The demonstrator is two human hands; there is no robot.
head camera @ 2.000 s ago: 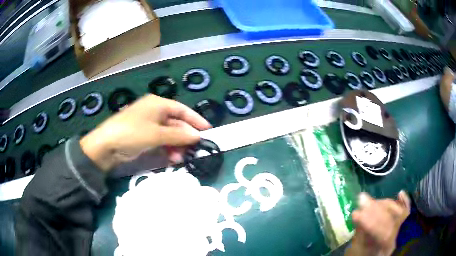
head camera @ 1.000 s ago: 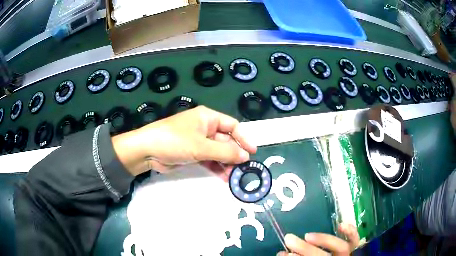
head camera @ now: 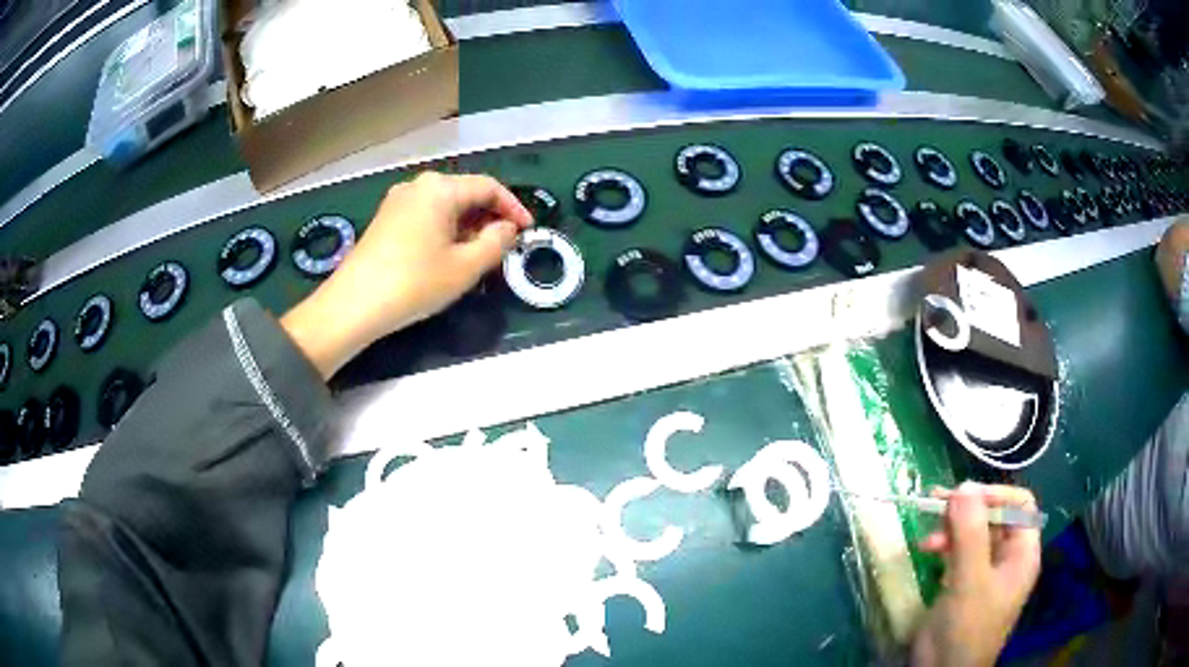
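Observation:
My left hand [head camera: 424, 254] is over the belt with thumb and forefinger on the upper left edge of a fitted ring [head camera: 544, 269], a black disc with a pale band on its face. My right hand [head camera: 981, 560] holds slim silver tweezers [head camera: 958, 506] pointing left, their tips close to overlapping white C-shaped inserts [head camera: 786, 491] on the bench. A large overexposed pile of inserts [head camera: 450, 560] lies left of them, with several loose ones at its right edge.
Rows of black rings [head camera: 721, 259] lie on the green belt. A metal bowl [head camera: 981, 424] with a dark brown block [head camera: 998, 306] and clear plastic film [head camera: 887, 456] are at right. Across the belt are a cardboard box [head camera: 352, 111], blue tray [head camera: 769, 52] and clear case [head camera: 154, 78]. Another person's sleeve [head camera: 1154, 482] is far right.
My left hand has moved up from above the bench to the belt with the fitted ring. My right hand and tweezers have moved right, away from the ring.

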